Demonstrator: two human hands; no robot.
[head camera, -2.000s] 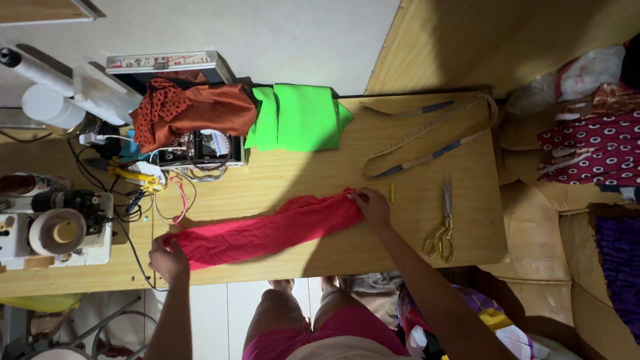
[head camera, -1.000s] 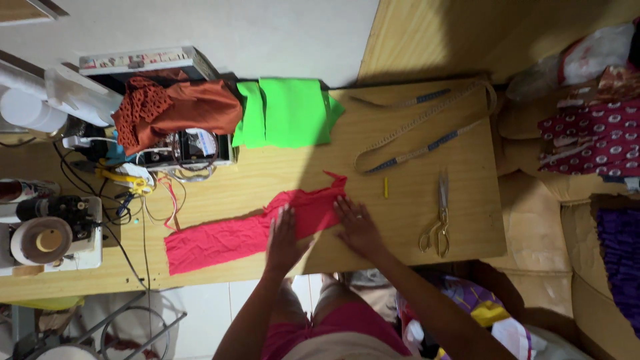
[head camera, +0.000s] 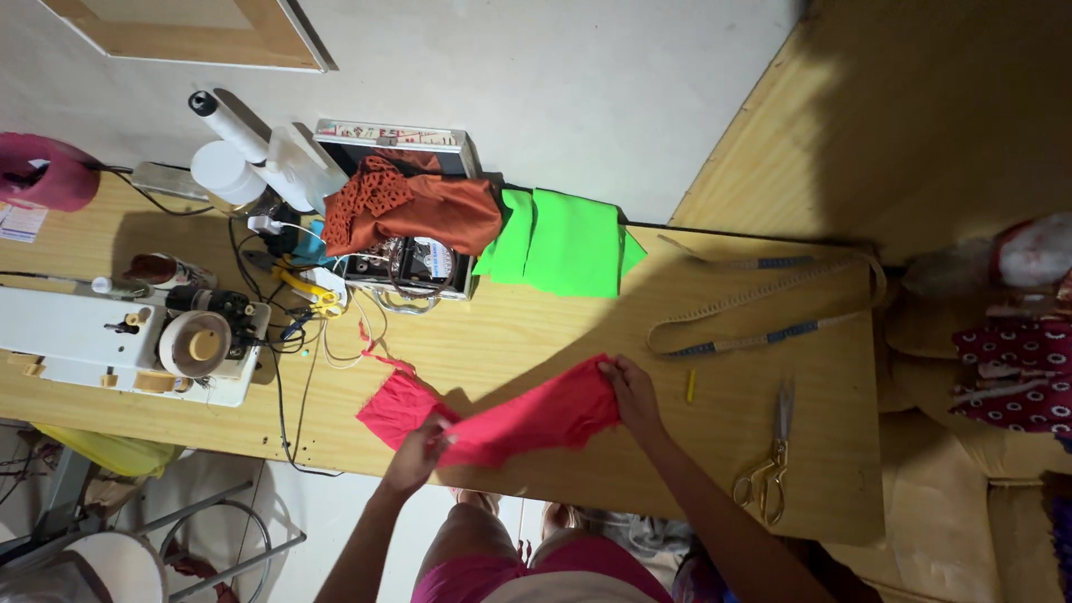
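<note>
A strip of red fabric (head camera: 528, 410) stretches across the front of the wooden table, partly lifted and creased. My left hand (head camera: 423, 452) grips its lower edge near the middle, where the cloth bends. At the strip's right end, my right hand (head camera: 630, 389) pinches the upper corner. The left end of the cloth lies on the table beside a loose red scrap. To the right of my right hand are a small yellow stick (head camera: 691, 385) and gold-handled scissors (head camera: 772, 469). Behind them lies a looped tape measure (head camera: 754, 295).
A white sewing machine (head camera: 126, 339) stands at left with black cables near it. Along the wall are an open case (head camera: 465, 289) with rust-coloured fabric (head camera: 444, 209) on it, and folded green fabric (head camera: 574, 243). A metal-framed stool (head camera: 243, 502) stands below the table's left part.
One second ago both hands lay flat on the red fabric; now they grip it and its right part is raised. The view has shifted towards the left of the table.
</note>
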